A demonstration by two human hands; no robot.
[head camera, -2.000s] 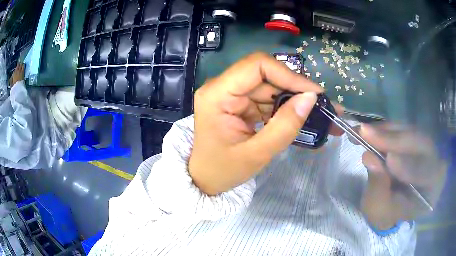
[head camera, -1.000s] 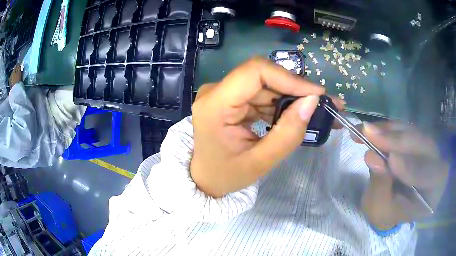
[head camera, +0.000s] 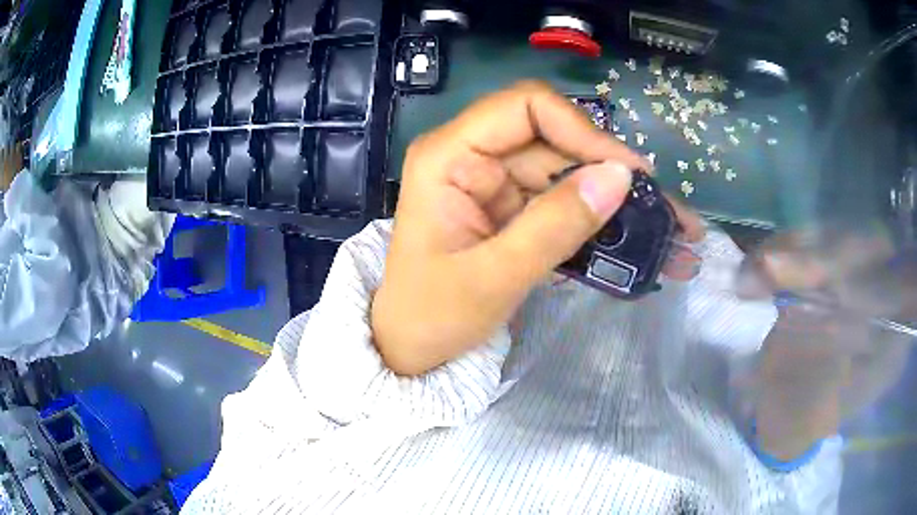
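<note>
My left hand (head camera: 478,226) pinches a black watch housing (head camera: 644,239) between thumb and fingers above the mat's front edge. The housing is tilted, with a small pale rectangle and a dark round spot on its face. My right hand (head camera: 830,292), with a blue band at the wrist, is blurred at the right, apart from the housing. It holds thin silver tweezers (head camera: 893,326), of which only a shiny line shows. Small cream pieces (head camera: 694,111) lie scattered on the green mat. One housing (head camera: 416,63) lies beside the tray; another (head camera: 595,109) is partly hidden behind my left hand.
A black compartment tray (head camera: 266,131) stands at the left. A red knob (head camera: 565,40), silver knobs and a small display panel (head camera: 672,33) line the back. A transparent curved object is at the right. Another person's sleeve (head camera: 40,262) and a blue stool (head camera: 206,267) show at the left.
My right hand and the tweezers have moved right, away from the held housing. My left hand still holds the housing, now turned so that more of its face shows.
</note>
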